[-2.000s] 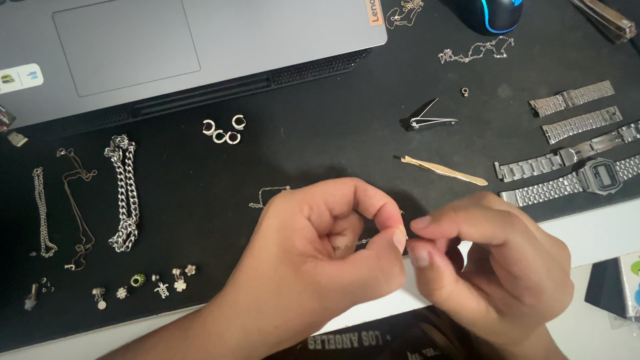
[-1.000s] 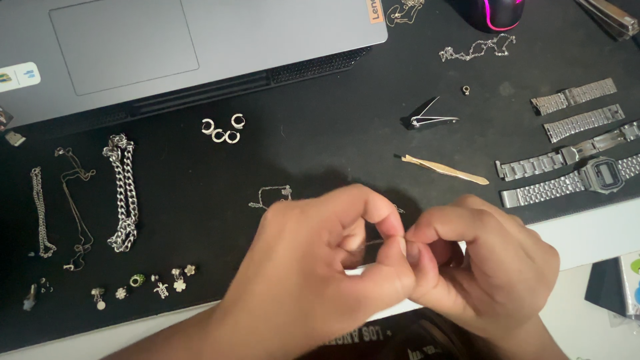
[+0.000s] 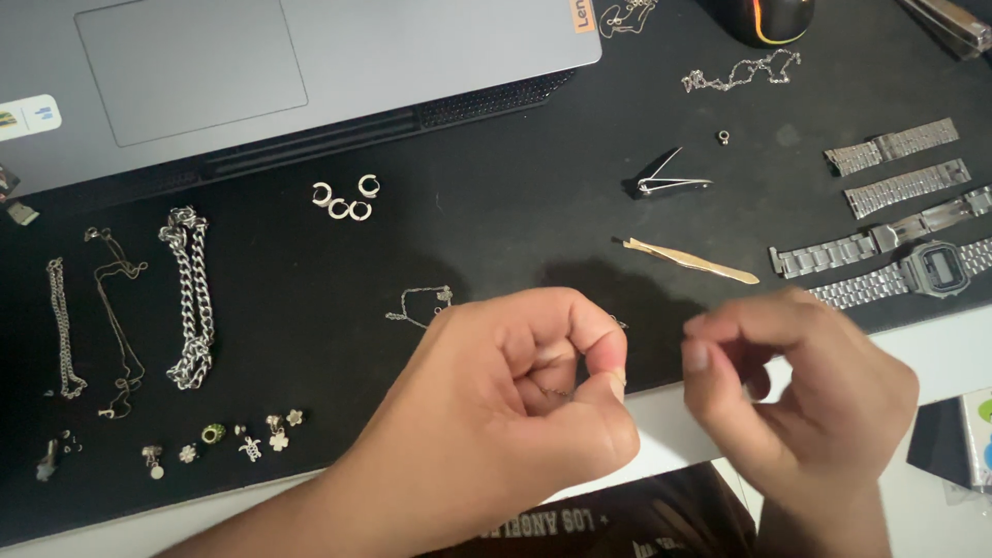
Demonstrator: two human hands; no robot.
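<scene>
My left hand is pinched shut on a thin chain, a bit of which shows inside its curled fingers. To its right, my right hand is raised with thumb and index fingertip close together; whether something tiny is between them cannot be told. A fine silver chain lies on the black mat just behind my left hand and is partly hidden by it. Gold tweezers rest above my right hand, and an unfolded nail clipper lies farther back. Several small hoop earrings sit near the laptop.
A grey laptop fills the back left. Chain necklaces and several charms lie at left. Metal watch bands and a digital watch are at right. A mouse and another chain are at the back.
My hands met at the fingertips one second ago; now they are apart, with my right hand moved off to the right.
</scene>
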